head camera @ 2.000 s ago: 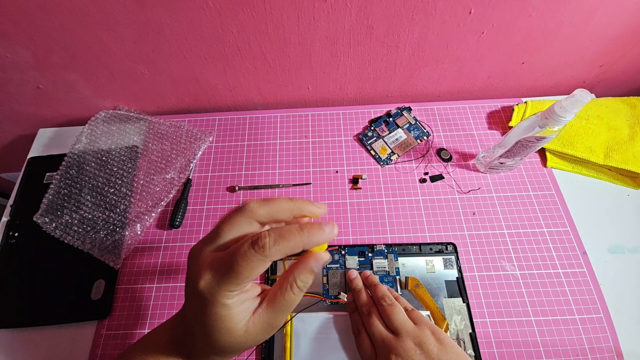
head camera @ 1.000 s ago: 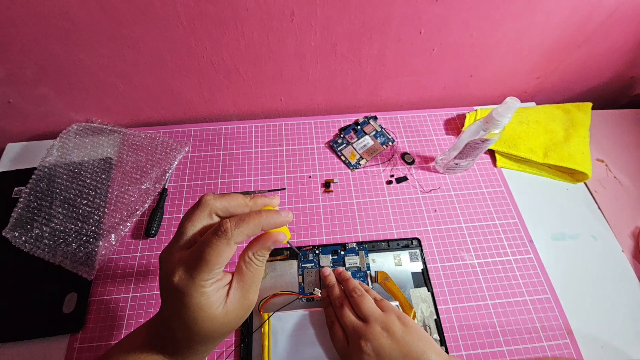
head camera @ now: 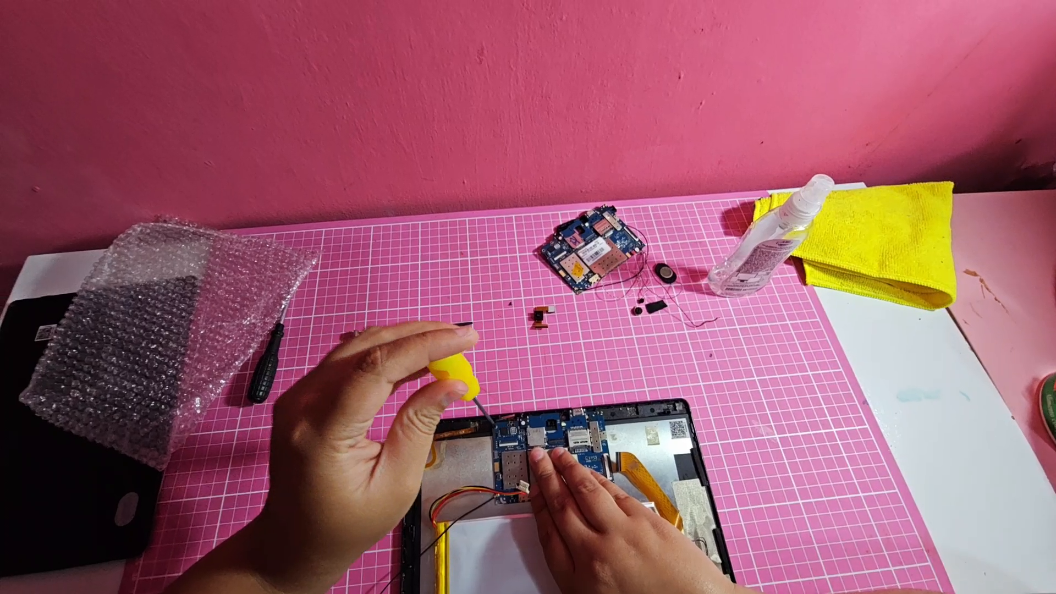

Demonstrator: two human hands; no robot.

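My left hand (head camera: 355,437) pinches the yellow handle of a small screwdriver (head camera: 454,376) between thumb and fingers. Its tip points down at the upper left corner of a blue circuit board (head camera: 516,466) inside an opened tablet (head camera: 689,412). My right hand (head camera: 598,511) lies flat with fingertips on the board's middle and holds no tool. Red, yellow and black wires with a white connector (head camera: 523,487) lie at the board's lower edge, above a silvery battery (head camera: 487,557). An orange flex cable (head camera: 648,483) runs from the board's right side.
Behind the tablet lie a second circuit board (head camera: 592,250), a small speaker (head camera: 665,272) and a tiny camera module (head camera: 540,317). A clear spray bottle (head camera: 759,252) stands by a yellow cloth (head camera: 887,239). At left are bubble wrap (head camera: 165,330), a black screwdriver (head camera: 266,367) and a black panel (head camera: 82,511).
The yellow screwdriver's shaft now shows between my left fingers and the board's corner. My right hand stays on the board. The view has shifted somewhat.
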